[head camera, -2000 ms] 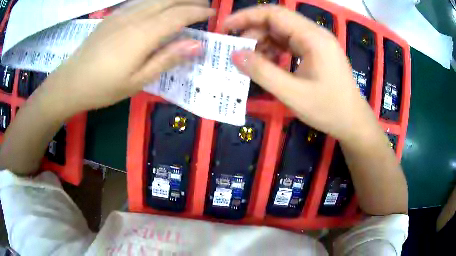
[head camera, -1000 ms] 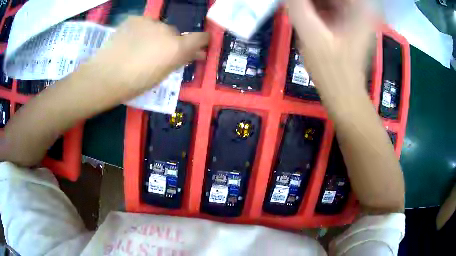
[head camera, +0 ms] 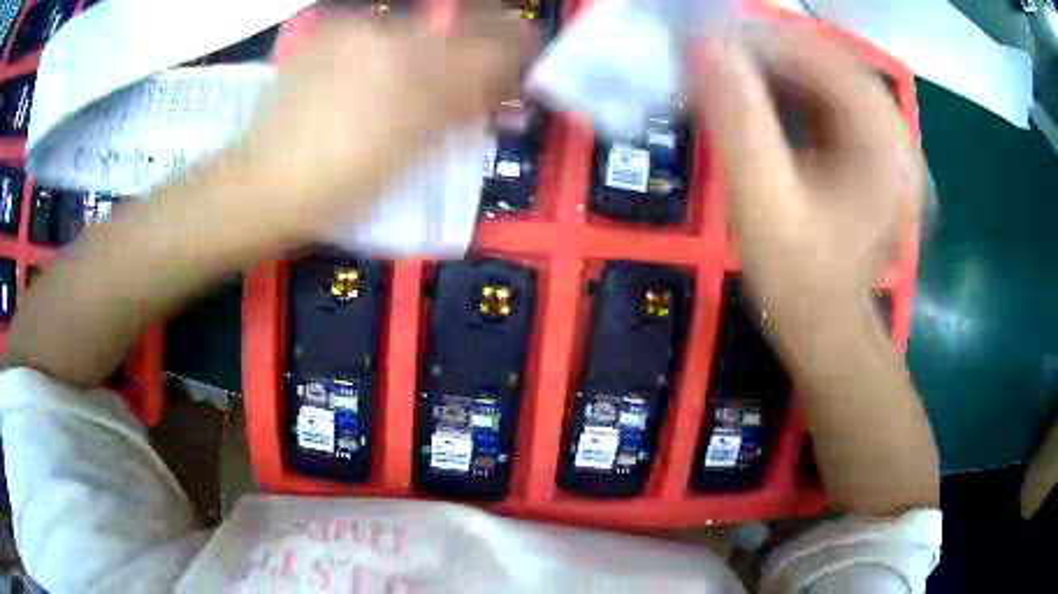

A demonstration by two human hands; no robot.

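My left hand (head camera: 383, 104) is blurred and holds a printed label sheet (head camera: 435, 197) that hangs below it over the foam tray. My right hand (head camera: 812, 139) is raised and blurred at the upper right, beside a blurred white paper (head camera: 615, 70); whether its fingers hold the paper cannot be told. The red foam tray (head camera: 557, 241) holds phones in two rows, backs open. A front-row phone (head camera: 476, 360) shows a gold round part and a white label in its battery bay. My hands and the papers hide much of the back row.
A long curling strip of white paper with dense print (head camera: 174, 116) lies at the upper left, over another tray of phones. White paper (head camera: 940, 58) lies at the upper right on the dark green mat (head camera: 980, 279). Part of another person's arm (head camera: 1041, 476) shows at the right edge.
The foam tray has shifted left in view. My right hand has left the label sheet, which stays with my left hand. A separate white paper now shows between the hands.
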